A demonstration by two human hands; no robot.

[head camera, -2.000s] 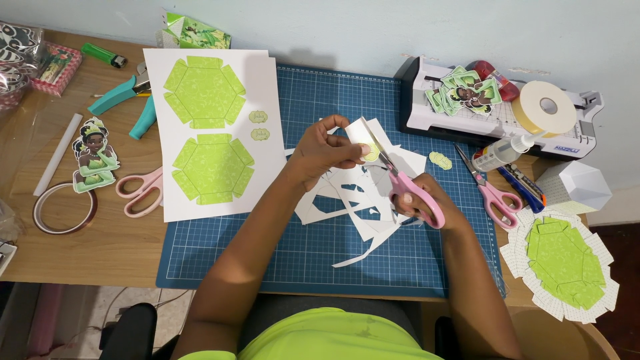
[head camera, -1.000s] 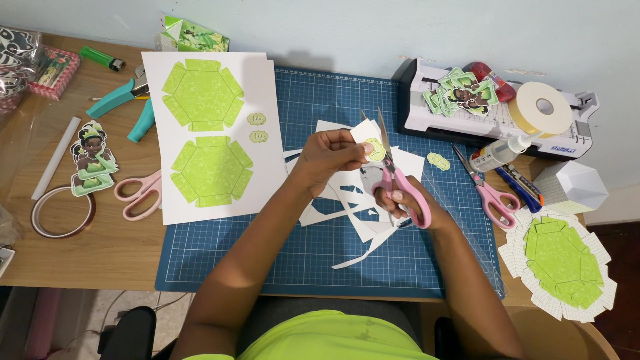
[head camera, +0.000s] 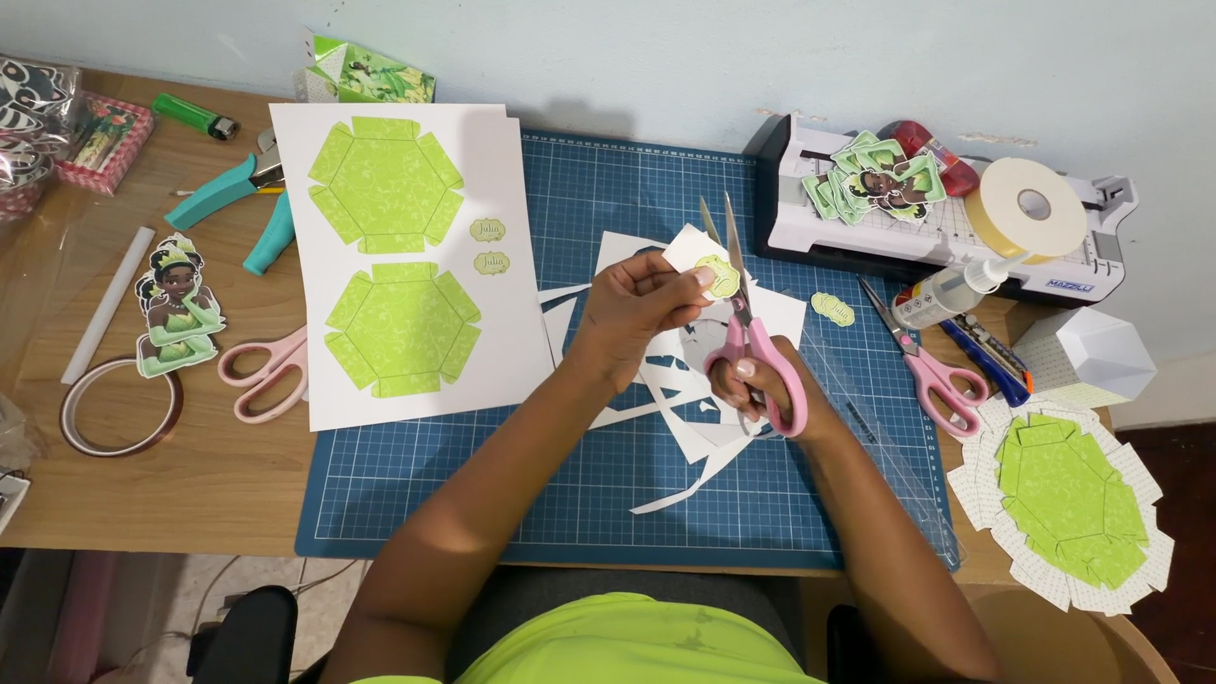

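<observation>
My left hand (head camera: 641,309) pinches a small piece of white paper (head camera: 686,249) that bears a green printed label (head camera: 719,275). Pink-handled scissors (head camera: 757,351) are in my right hand (head camera: 765,385), their blades parted and pointing away from me beside the label's right edge. Below both hands, white paper offcuts (head camera: 689,432) lie in a loose pile on the blue cutting mat (head camera: 570,503). A cut-out green label (head camera: 833,309) lies on the mat to the right. On the left, printed sheets (head camera: 418,418) carry green hexagonal box shapes and two small labels.
At the right are a paper trimmer (head camera: 1092,256), a tape roll (head camera: 1064,204), a glue bottle (head camera: 950,293), other pink scissors (head camera: 936,375) and stacked green cut-outs (head camera: 1073,494). A clear ruler (head camera: 869,427) crosses the mat. Left are turquoise pliers (head camera: 223,190), scissors (head camera: 266,375) and a brown tape roll (head camera: 68,408).
My left hand has turned the piece of paper, and the green label shows more fully. The scissors have shifted with my right hand, and their blades point more upright in view than two seconds ago.
</observation>
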